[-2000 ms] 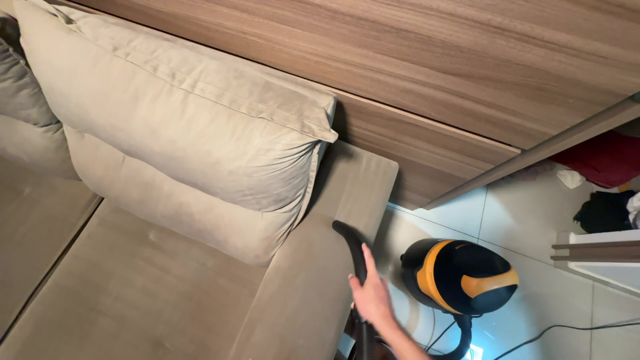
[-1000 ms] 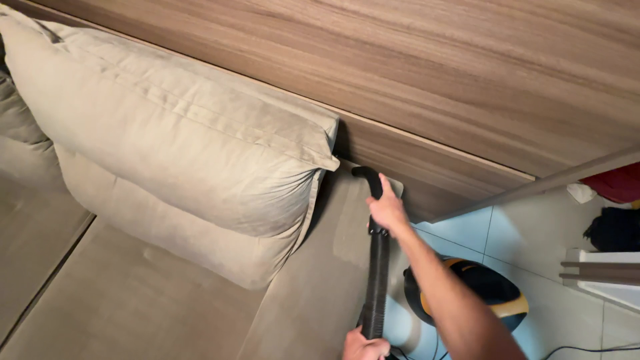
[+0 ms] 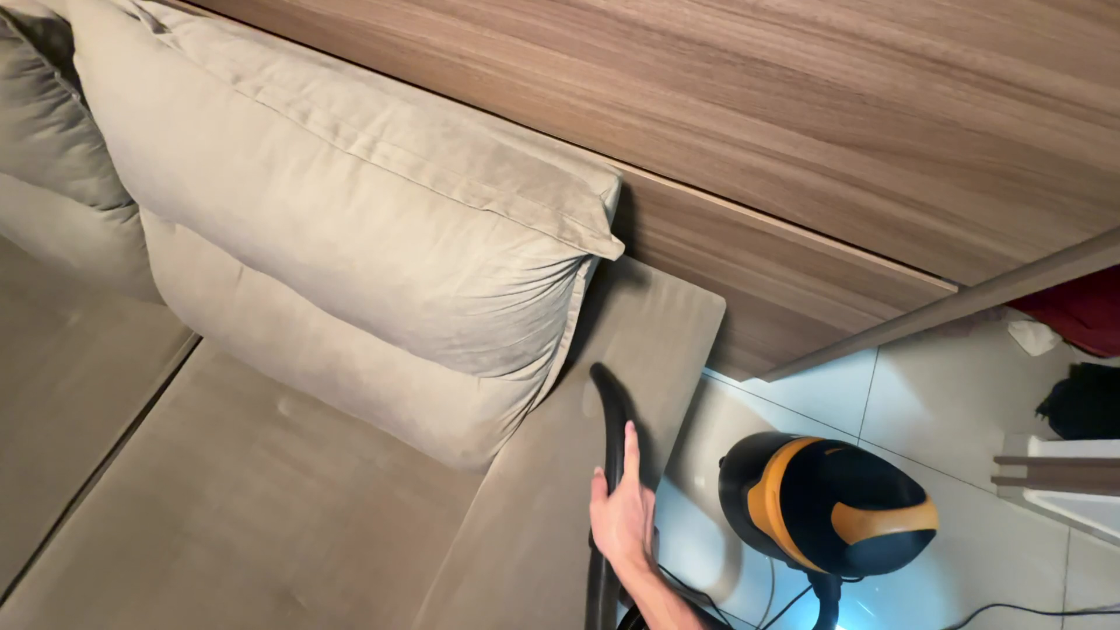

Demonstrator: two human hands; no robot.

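Note:
My right hand (image 3: 626,518) is closed around a black curved vacuum cleaner tube (image 3: 613,411), near the bottom centre of the view. The tube's bent end rests on or just above the flat armrest (image 3: 669,306) of a beige fabric sofa; contact there cannot be told. A large beige back cushion (image 3: 350,227) leans left of the tube. My left hand is out of view. The black and orange canister vacuum cleaner (image 3: 827,503) stands on the tiled floor right of the armrest, its black hose leaving from the lower side.
A wood-grain panel (image 3: 744,114) runs behind the sofa. Black cables (image 3: 1006,605) lie on the floor tiles. At the right are a red cloth (image 3: 1081,306), a dark cloth (image 3: 1081,402) and a white and brown furniture piece (image 3: 1063,472). The seat cushion (image 3: 289,490) lies at lower left.
The tube's curved end has moved from the armrest's back corner towards the front. My left hand, seen low on the tube a second ago, has gone out of view.

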